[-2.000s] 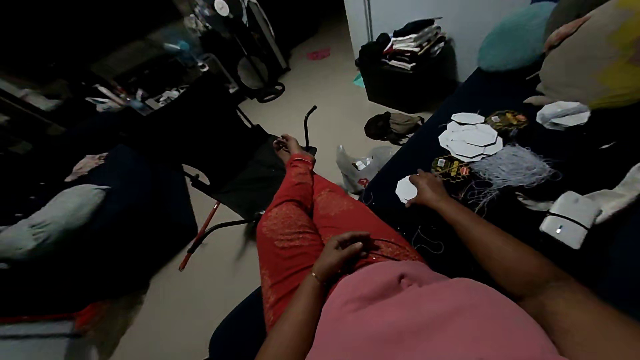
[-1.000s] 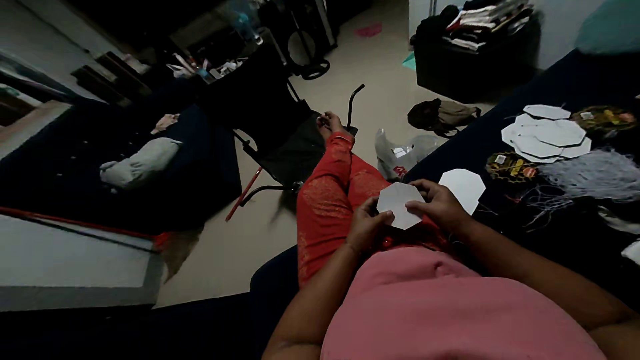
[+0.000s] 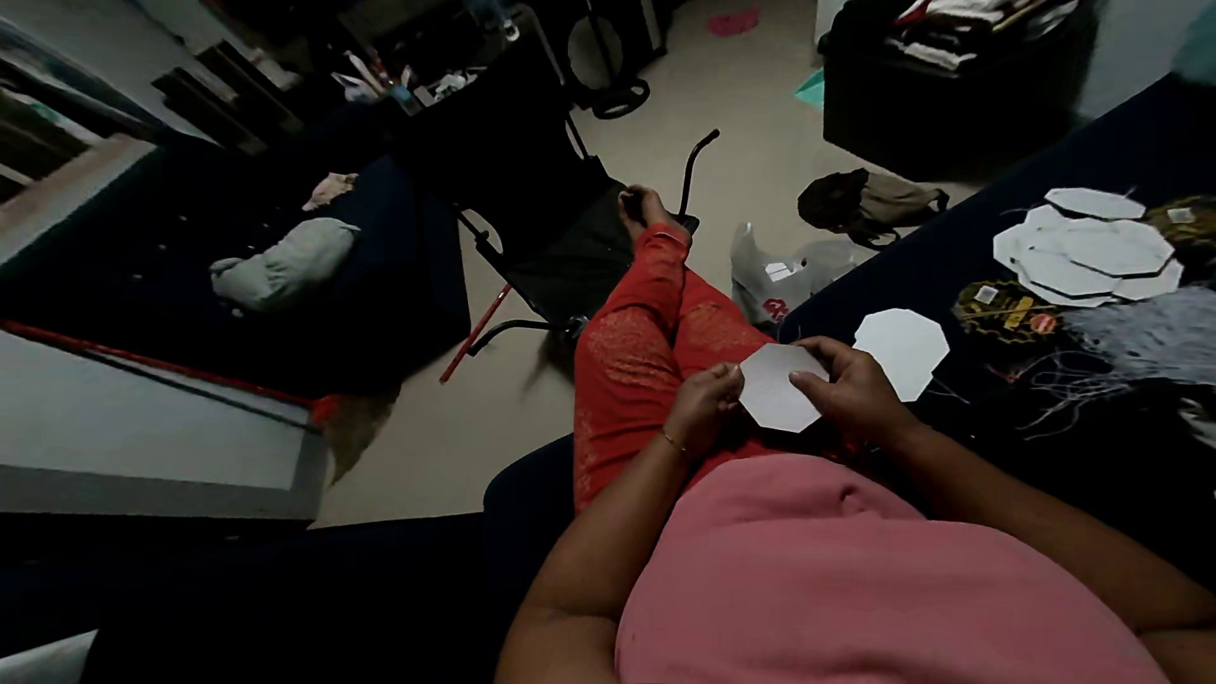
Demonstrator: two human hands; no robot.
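Over my lap, a white octagonal card (image 3: pixel 777 388) is held between both hands. My left hand (image 3: pixel 705 404) grips its left edge, and my right hand (image 3: pixel 850 388) has its thumb on top of the right side. Just beyond my right hand, a second white octagonal card (image 3: pixel 902 351) lies on the dark blue sofa. Farther right is a loose pile of white cards (image 3: pixel 1088 249). Beside the pile sit a dark patterned packet (image 3: pixel 1009 312) with writing, another such packet (image 3: pixel 1187 223) and a tangle of pale grey thread (image 3: pixel 1149 332).
My legs rest on a black folding chair (image 3: pixel 579 252). Between chair and sofa stand a clear plastic bag (image 3: pixel 788 275) and a dark and tan bag (image 3: pixel 869 201) on the floor. A black box (image 3: pixel 950 119) carries folded items. Another dark blue sofa (image 3: pixel 418 285) is at left with a grey-green cloth (image 3: pixel 290 264).
Two seconds ago my right hand was at a white card on the sofa and my left lay on my lap. Both hands now hold a card over my lap. The view has swung left.
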